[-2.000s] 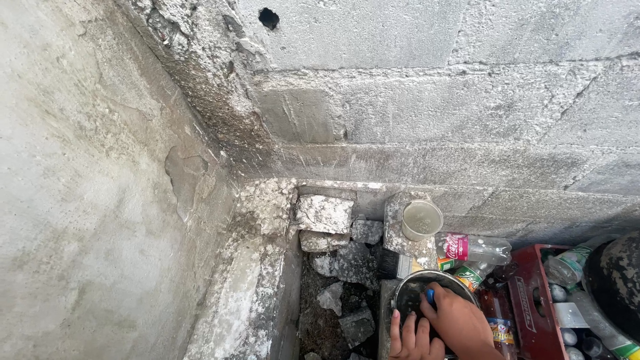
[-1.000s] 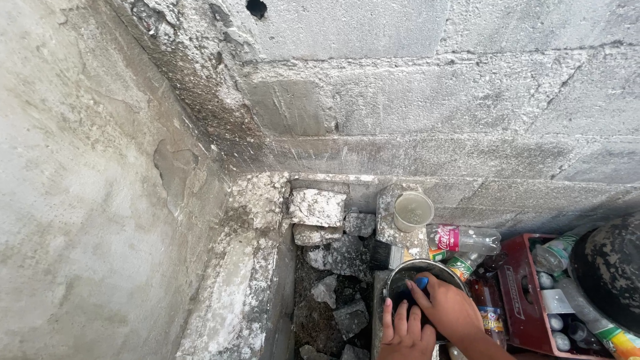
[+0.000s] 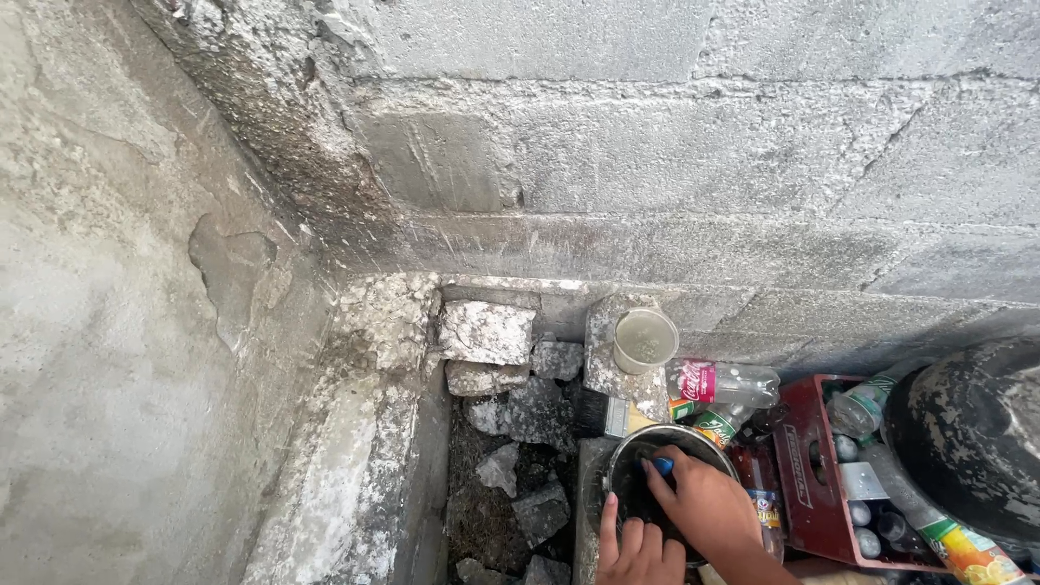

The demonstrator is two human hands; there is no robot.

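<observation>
A round dark pot (image 3: 621, 447) with a metal rim stands at the bottom, right of centre. My right hand (image 3: 707, 496) reaches into it, its fingers closed on a small blue object (image 3: 663, 465) whose kind is unclear. My left hand (image 3: 638, 552) lies at the pot's near left rim, index finger stretched along the rim. Just beyond the pot lies a paintbrush (image 3: 615, 416) with dark bristles and a wooden handle. A translucent plastic cup (image 3: 646, 340) holding cloudy liquid stands on a concrete block (image 3: 601, 357) behind the brush.
Broken concrete pieces (image 3: 540, 512) lie left of the pot, inside a low concrete ledge (image 3: 325, 487). Plastic bottles (image 3: 743, 383), a red crate (image 3: 800, 479) with bottles and a large black rounded container (image 3: 967, 431) stand at right. A concrete block wall (image 3: 650, 162) rises behind.
My right hand has shifted inside the pot, still holding the blue object. My left hand's index finger now stretches along the rim, apart from the other fingers.
</observation>
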